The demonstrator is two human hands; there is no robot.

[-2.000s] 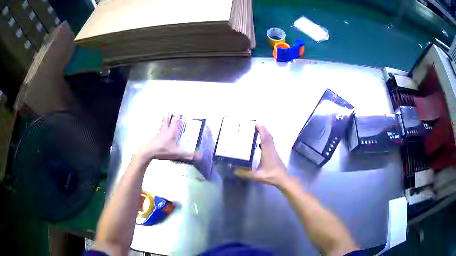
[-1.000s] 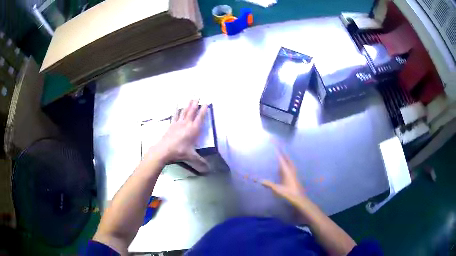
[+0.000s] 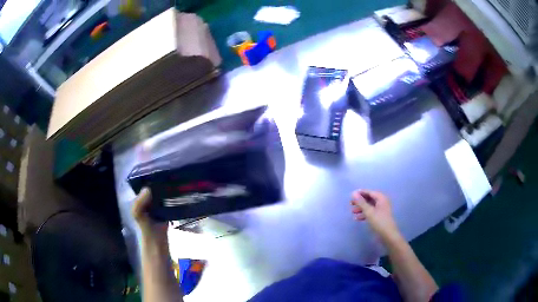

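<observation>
My left hand (image 3: 143,206) grips the left end of a black retail box (image 3: 209,186), raised and tilted over the table's left side. White lettering shows on its front; it is blurred, and most of my fingers are hidden. My right hand (image 3: 371,209) is over the table's right half with fingers curled and nothing visible in it. A second black box (image 3: 321,112) lies on the metal table (image 3: 307,236). Another box (image 3: 392,88) lies right of it, and one more (image 3: 433,53) is at the tunnel mouth.
Flattened cartons (image 3: 127,76) are stacked at the far left edge. A tape dispenser (image 3: 256,50) is at the far edge, another (image 3: 190,276) near my left forearm. The tunnel's red-brown flaps (image 3: 460,41) are far right, a white sheet (image 3: 467,171) at the right edge, a fan (image 3: 79,253) lower left.
My left hand has lifted the box and turned its lettered side into view. My right hand has moved slightly right and its fingers have curled. The camera view has shifted.
</observation>
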